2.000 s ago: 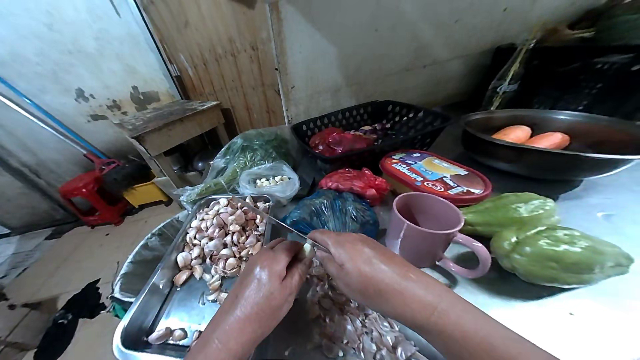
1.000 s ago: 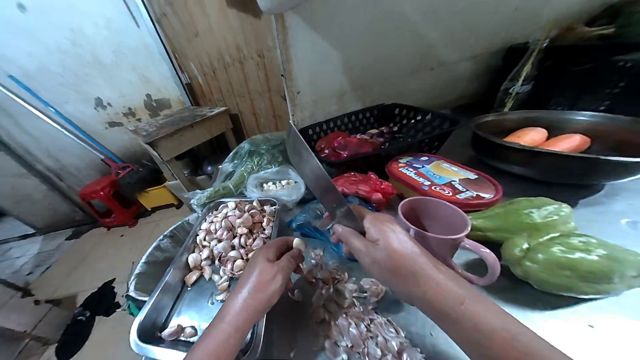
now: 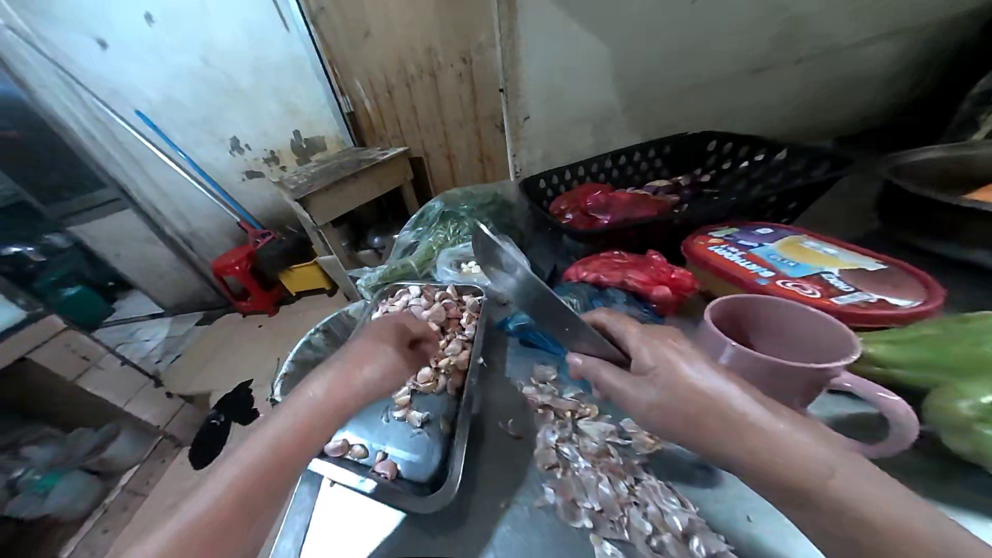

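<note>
My left hand (image 3: 395, 349) is over the metal tray (image 3: 463, 434), its fingers down among unpeeled garlic cloves (image 3: 453, 353); whether it grips a clove is hidden. My right hand (image 3: 639, 368) holds a broad-bladed knife (image 3: 539, 298) by its handle end, the blade pointing up and away to the left. Below the knife a pile of garlic skins (image 3: 612, 473) lies on the metal table (image 3: 504, 511). Peeled cloves (image 3: 470, 267) sit in a plastic-lined bowl beyond the tray. A blue plastic bag (image 3: 535, 333) lies behind the blade.
A pink mug (image 3: 779, 349) stands close to my right forearm, with green chayotes (image 3: 938, 364) beside it. Behind are a red-lidded tub (image 3: 814, 271), a red plastic bag (image 3: 632, 279), a black crate (image 3: 682, 182) and a pan (image 3: 942, 194). Bagged greens (image 3: 442, 232) lie beyond the tray.
My left hand has moved from beside the skins to the cloves in the tray. Two seconds ago both hands were together around a clove at the knife; my right hand now holds the knife apart.
</note>
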